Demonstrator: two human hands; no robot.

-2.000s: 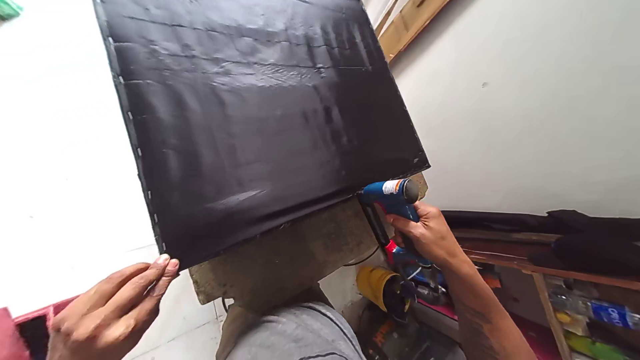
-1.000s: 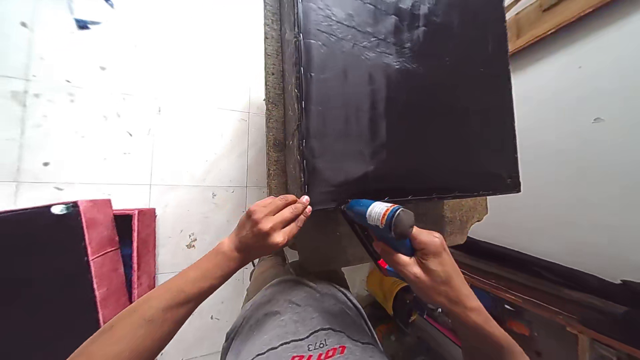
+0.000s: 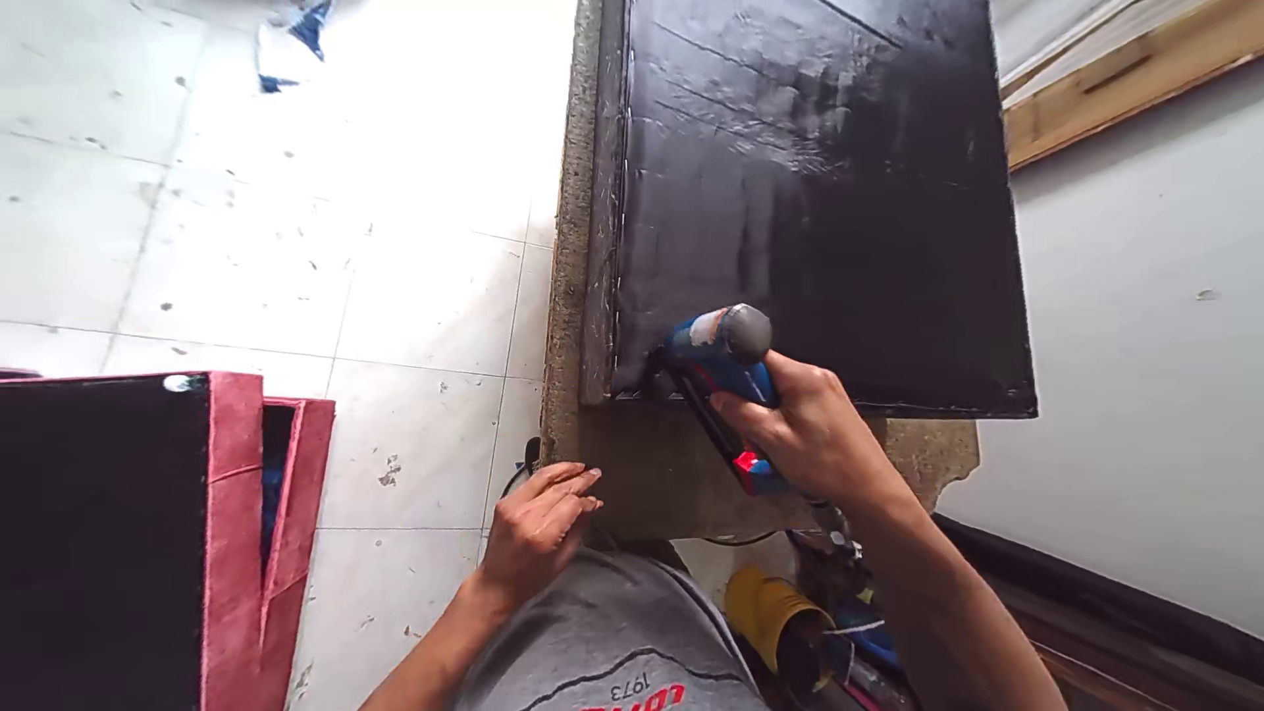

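Note:
My right hand grips a blue pneumatic staple gun with a dark round cap. Its nose is at the near left corner of a panel covered in shiny black sheeting, which has staples along its edges. The panel lies on a worn bench top. My left hand holds nothing; it rests close to the near left corner of the bench, below the panel, with its fingers nearly together and slightly bent.
Pink upholstered pieces with a black face stand on the tiled floor at left. A yellow container and assorted tools are below the bench at right. A wooden board is at upper right, beside a pale wall.
My left hand has let go of the panel's corner and drawn back toward my body. The staple gun has moved from the near edge's right part to its left corner. The view has shifted left.

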